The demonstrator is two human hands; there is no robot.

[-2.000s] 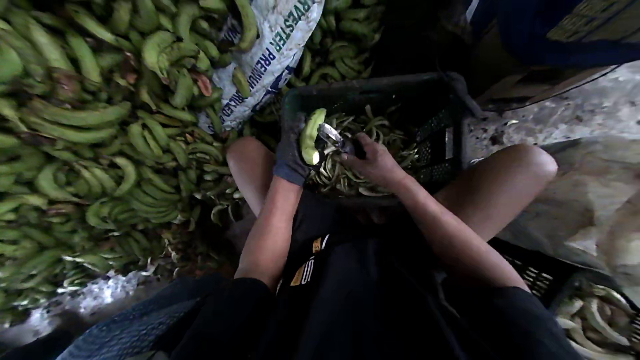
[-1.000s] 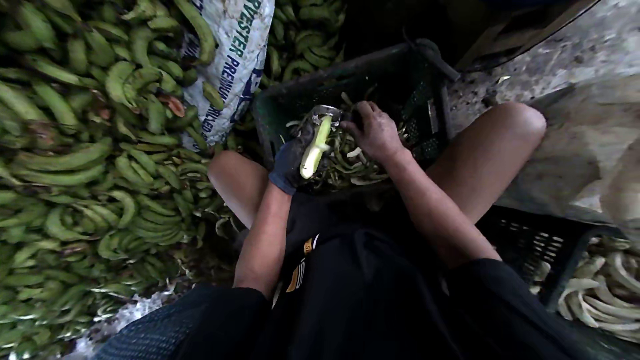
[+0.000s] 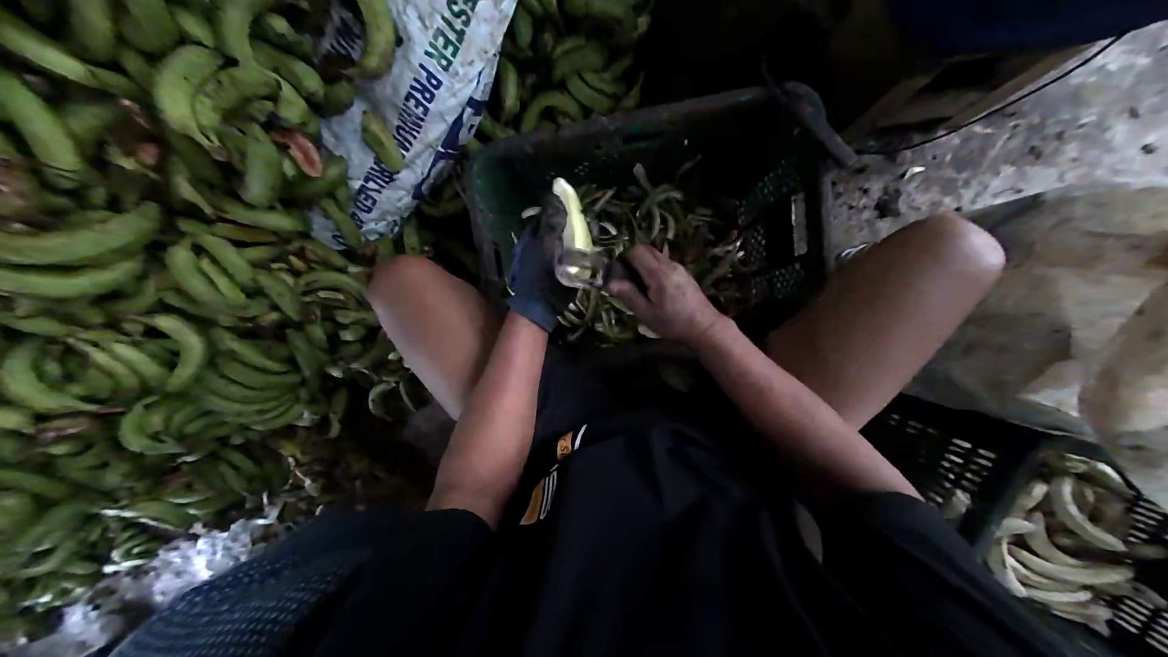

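My left hand, in a dark glove, holds a partly peeled green banana or plantain upright over a crate. Bare, my right hand grips the dark handle of a peeler, whose metal head lies against the fruit's lower end. Beneath both hands, the dark green plastic crate holds many strips of peel. The fingertips of my left hand are partly hidden behind the fruit.
A large heap of green bananas or plantains lies at left, with a printed sack on it. Peeled fruit fills part of a black plastic crate at lower right. Crumpled sheeting lies at right, below a box.
The fruit has been turned in my left hand, and the peeler has gone from its upper end to its lower end. More pale flesh shows than two seconds ago.
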